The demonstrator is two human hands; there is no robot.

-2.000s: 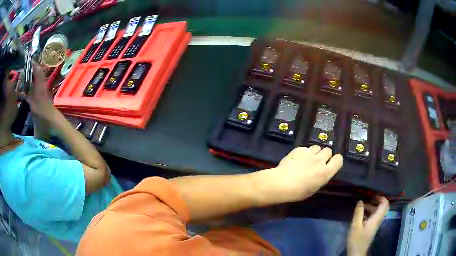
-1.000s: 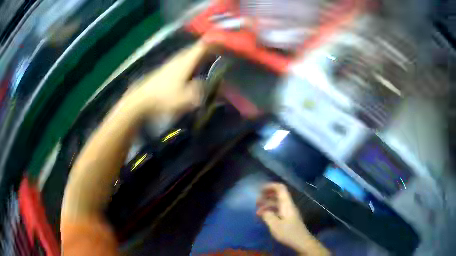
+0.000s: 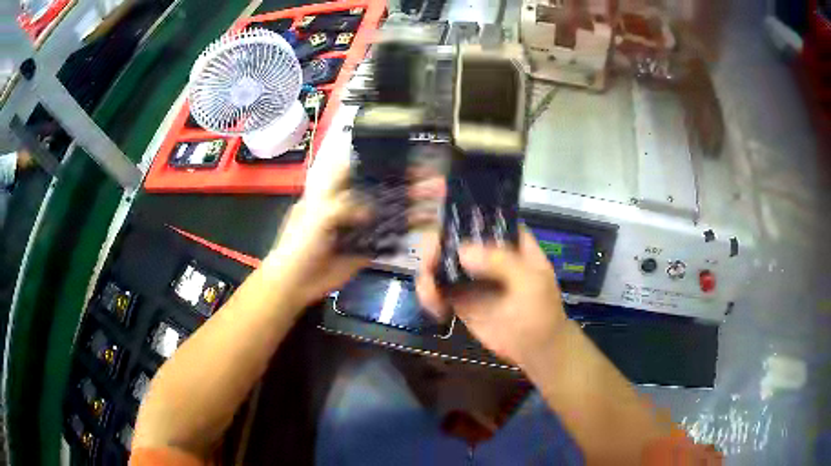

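Note:
My left hand (image 3: 319, 227) holds an open flip phone (image 3: 381, 173), keypad half low and screen half up, blurred. My right hand (image 3: 515, 296) holds a second open flip phone (image 3: 483, 200), its dark screen in a pale gold frame at the top and its black keypad half below. The two phones are upright side by side in front of the white two-station machine (image 3: 629, 205). They hide part of its front panel and its left fixture.
A white desk fan (image 3: 246, 82) stands on a red phone tray (image 3: 228, 186) at upper left. A black foam tray (image 3: 137, 314) with closed phones lies at lower left. A smartphone (image 3: 383, 300) lies before the machine. A metal fixture (image 3: 565, 45) is on its top.
The view has swung right from the trays to the machine. Both hands have come up in front of it, each now with an open phone; one second ago my right hand was low near my lap.

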